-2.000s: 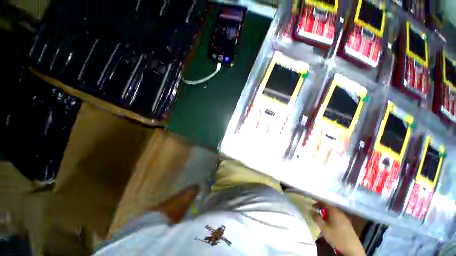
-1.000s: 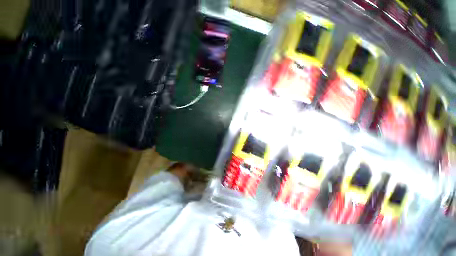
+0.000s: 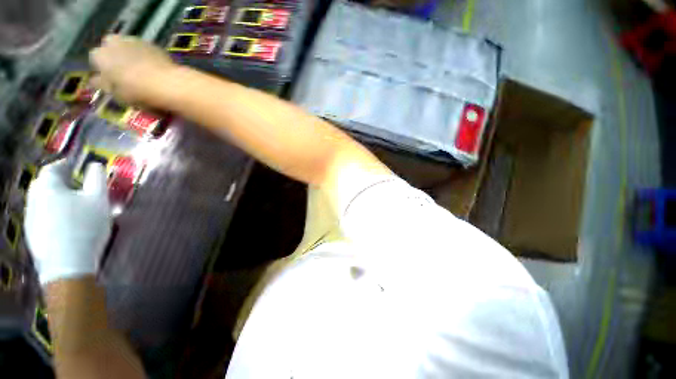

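Note:
My left hand (image 3: 68, 222), in a white glove, is over the clear phone tray (image 3: 167, 222) at the left. Its fingers are apart beside a yellow-framed keypad phone (image 3: 122, 174), with nothing seen between them. My bare right hand (image 3: 133, 70) reaches across to the tray's upper part, beside another keypad phone (image 3: 74, 87). Its fingertips are blurred and partly hidden, so I cannot tell whether it holds anything. One red back cover (image 3: 468, 135) with a round mark lies at the corner of the grey liner stack (image 3: 400, 70).
A second group of keypad phones (image 3: 253, 49) lies beyond my right forearm. An open brown carton (image 3: 548, 174) stands beside the grey stack. A blue bin (image 3: 656, 216) and a red bin (image 3: 652, 41) are at the right. The grey floor (image 3: 552, 55) has yellow lines.
The view has swung from the phone tray and cabled smartphone toward the grey stack and floor. My gloved left hand now shows over the tray, and my right arm is stretched across it.

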